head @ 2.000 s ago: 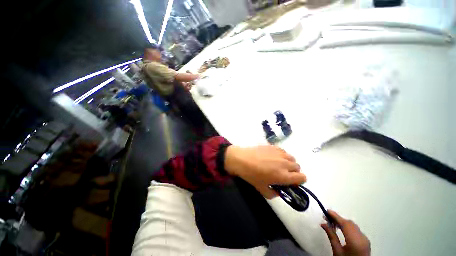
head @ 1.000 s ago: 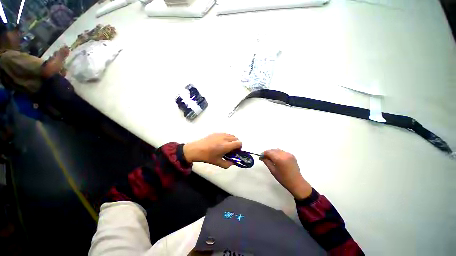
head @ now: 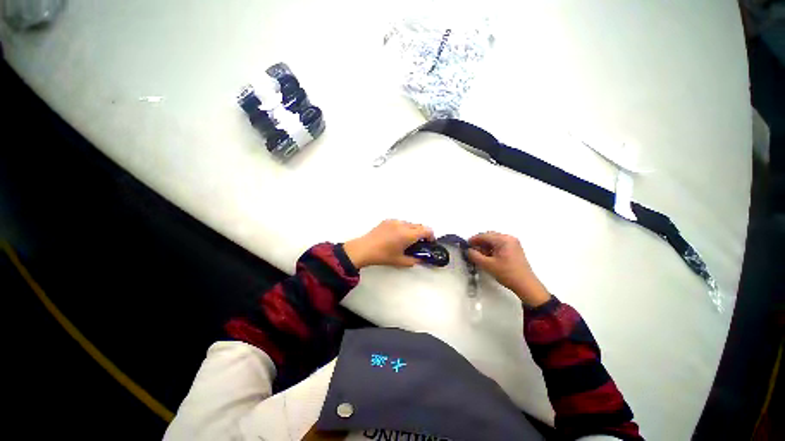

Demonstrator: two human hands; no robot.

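Note:
My left hand (head: 392, 245) holds a small black oval rolled strap (head: 428, 251) just above the table near its front edge. My right hand (head: 506, 261) pinches the strap's free end between thumb and fingers, a short way to the right of the roll. A blurred piece with a shiny, clear tip (head: 473, 288) hangs below the right fingers. Another black strap (head: 551, 174) lies stretched out on the table beyond my hands, with a metal hook at its left end and clear plastic at its right end. A white paper band (head: 624, 195) lies across it.
A cluster of banded black rolls (head: 282, 112) lies at the back left on the white table (head: 215, 194). A clear bag of white pieces (head: 442, 65) lies at the back middle. A thin white strip (head: 602, 153) lies near the strap. The table's curved edge borders dark floor.
The view has turned right and down, so the coworker is out of view. The free strap end between my hands is shorter and bent, and a shiny tip now hangs by my right hand.

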